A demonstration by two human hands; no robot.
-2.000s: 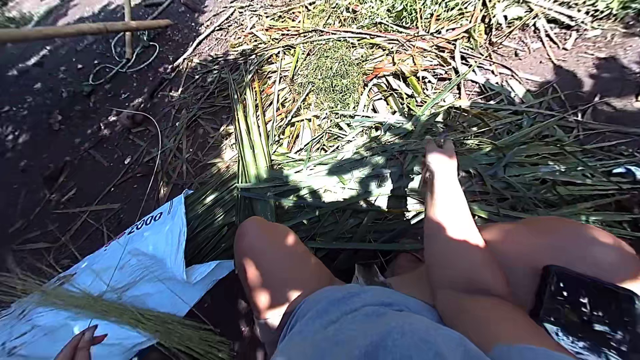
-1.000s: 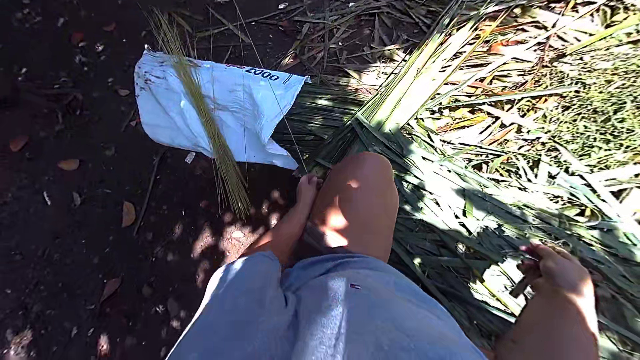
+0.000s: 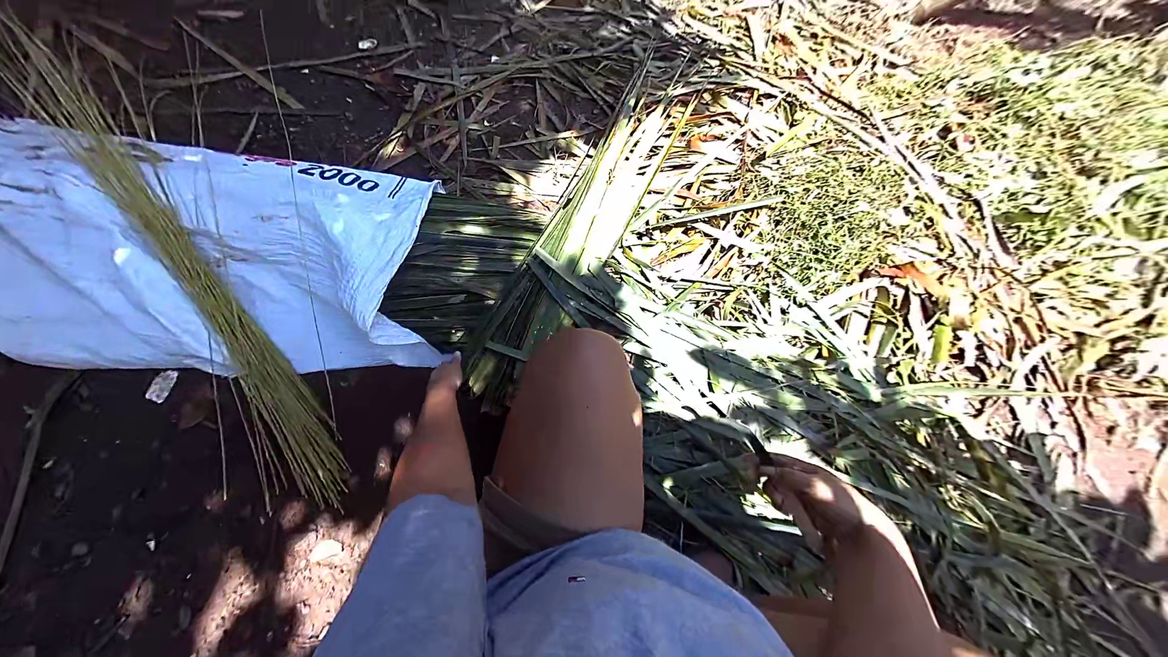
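My left hand (image 3: 445,376) is at the lower right corner of a white woven sack (image 3: 255,265), beside the left edge of a bundle of long green leaves (image 3: 570,246); its fingers are too small and partly hidden to read. The bundle lies aslant beyond my raised knee, with a leaf strip across it. My right hand (image 3: 812,497) is low over the pile of loose green leaf strips (image 3: 821,401), its thumb and fingers pinched on a dark leaf strip. A sheaf of thin yellow-green stalks (image 3: 196,274) lies diagonally across the sack.
More green leaves (image 3: 465,255) stick out from under the sack's right edge. Dry leaf litter (image 3: 511,100) covers the ground beyond. Fine green grass (image 3: 849,192) grows at the right. Dark soil (image 3: 119,538) with light patches lies at the lower left.
My left hand, near the stalks two seconds ago, is now by the sack's corner and the leaf bundle. My right hand stays over the leaf pile. The view has swung considerably.
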